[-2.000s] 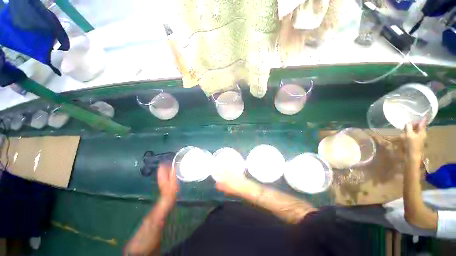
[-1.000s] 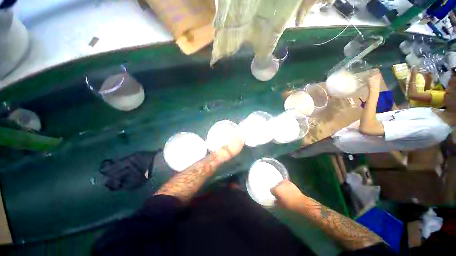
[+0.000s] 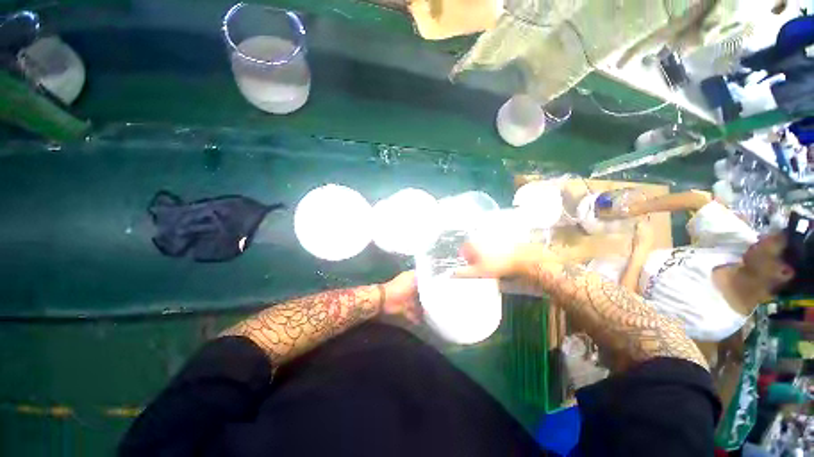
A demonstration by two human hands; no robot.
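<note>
A clear cylinder container (image 3: 460,299) with a bright white lower part is held tilted between my hands, over the near bench edge. My left hand (image 3: 403,296) touches its left side. My right hand (image 3: 495,257) is at its upper right; glare hides the fingers in part. Behind it a row of overexposed white containers stands close together, the leftmost container (image 3: 334,222) fully visible. A crumpled dark cloth (image 3: 210,227) lies left of the row.
Greyer containers stand on the far side, one at upper left (image 3: 271,73) and one near the hanging cloth (image 3: 520,120). A cardboard sheet (image 3: 659,223) lies at right. Another person in a white shirt (image 3: 701,281) works there. A green frame bar (image 3: 40,112) crosses at left.
The view has shifted. My left hand has moved from the row to the held container, which is now between both hands. My right hand has moved higher on it.
</note>
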